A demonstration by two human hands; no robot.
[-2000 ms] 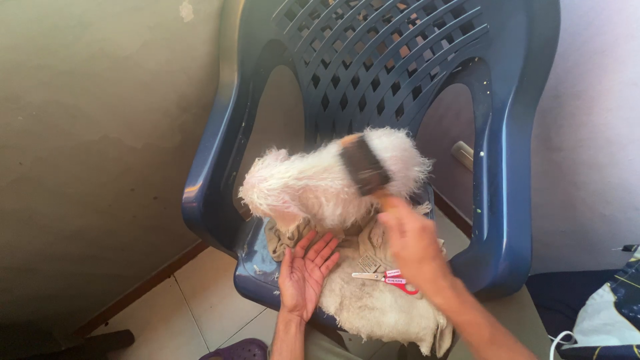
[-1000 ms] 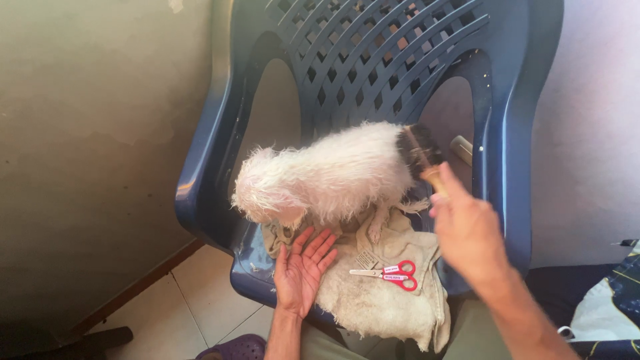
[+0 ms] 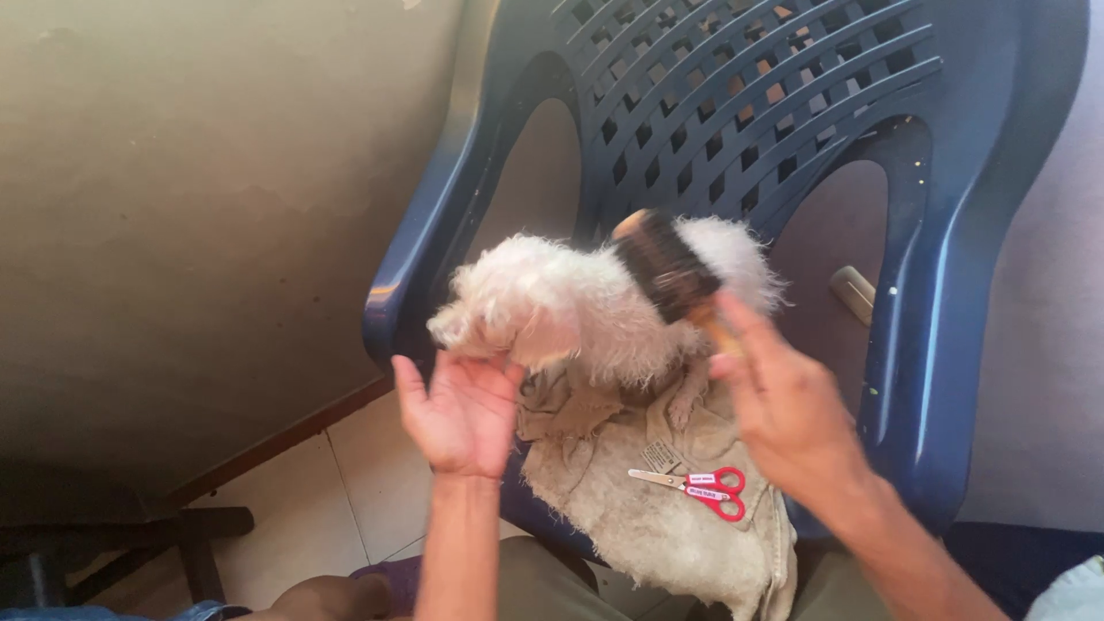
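A small white dog [image 3: 595, 302] with shaggy fur stands on a worn beige towel [image 3: 638, 535] over the seat of a blue plastic armchair [image 3: 927, 345]. My left hand [image 3: 466, 414] is palm up under the dog's muzzle, its fingertips at the chin, holding no object. My right hand [image 3: 785, 397] grips the wooden handle of a brush [image 3: 664, 263], whose dark bristle head lies blurred across the dog's back. Scissors with red handles [image 3: 716, 492] rest on the towel below the dog, beside a fabric tag [image 3: 660, 455] bearing writing.
The chair's lattice back [image 3: 733, 95] rises behind the dog, and its armrests stand on both sides. A wall [image 3: 198, 216] runs along the left above a tiled floor [image 3: 302, 500]. Dark furniture legs [image 3: 194, 552] are at lower left. A pale cylindrical object [image 3: 854, 293] shows through the right armrest opening.
The brush has moved left from the dog's rear to its mid-back. My left hand has risen from the towel's edge to the dog's chin, and the dog's head looks raised.
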